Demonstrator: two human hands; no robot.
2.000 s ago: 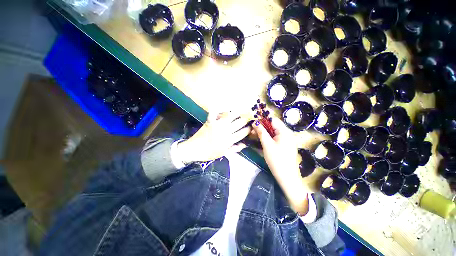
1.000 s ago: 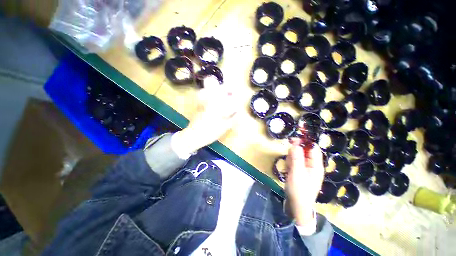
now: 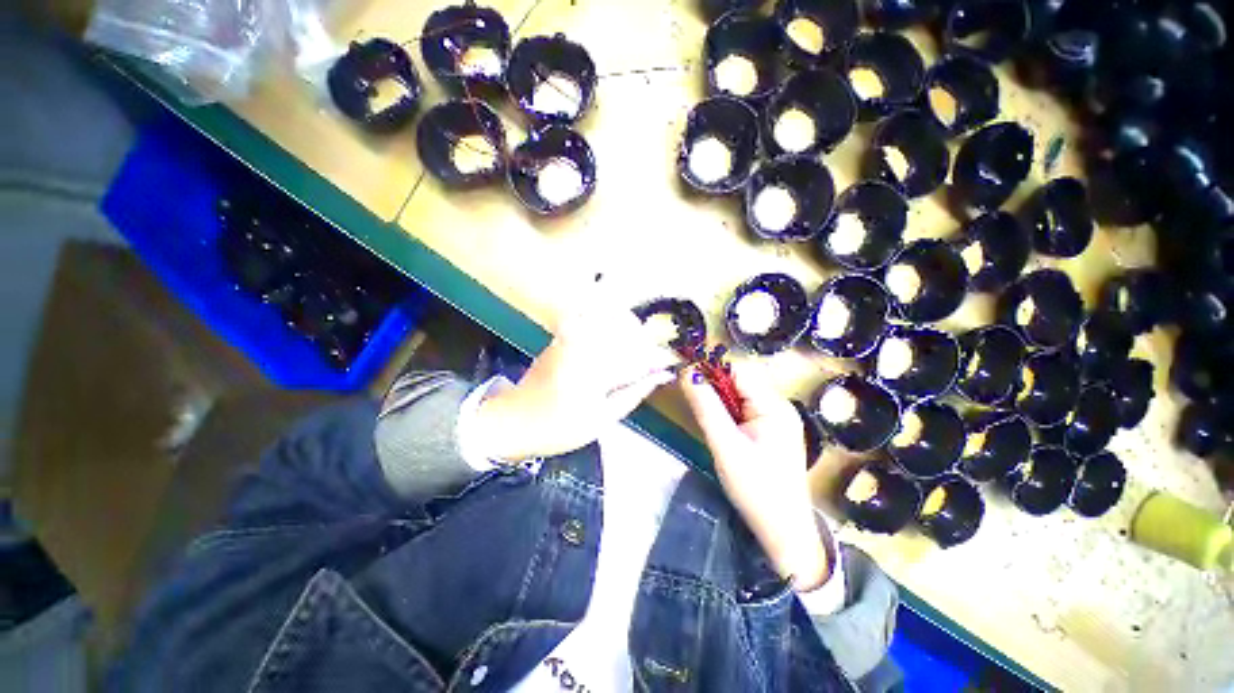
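My right hand (image 3: 761, 454) holds a thin red-and-black bunch of wired leads (image 3: 724, 386) in its fingertips, near the bench's front edge. My left hand (image 3: 582, 386) is beside it, its fingertips close to the bunch and to a glossy black cup (image 3: 670, 322). The cup is partly hidden by my left hand; whether the fingers grip it I cannot tell. Several black cups (image 3: 551, 169) stand in a small group at the upper left. Many more black cups (image 3: 849, 317) stand in rows on the right, with pale centres showing.
A crinkled clear bag (image 3: 203, 41) lies at the upper left. A blue bin (image 3: 163, 203) with small black pieces is below the green bench edge (image 3: 393, 251). Dark cups are piled at the upper right. A yellow glue bottle (image 3: 1180, 529) lies at the right. A cardboard box is at lower left.
My left hand has come back from the small cup group, where five cups now stand, to my right hand. My right hand has moved left with the bunch. A cup is now at my left fingertips.
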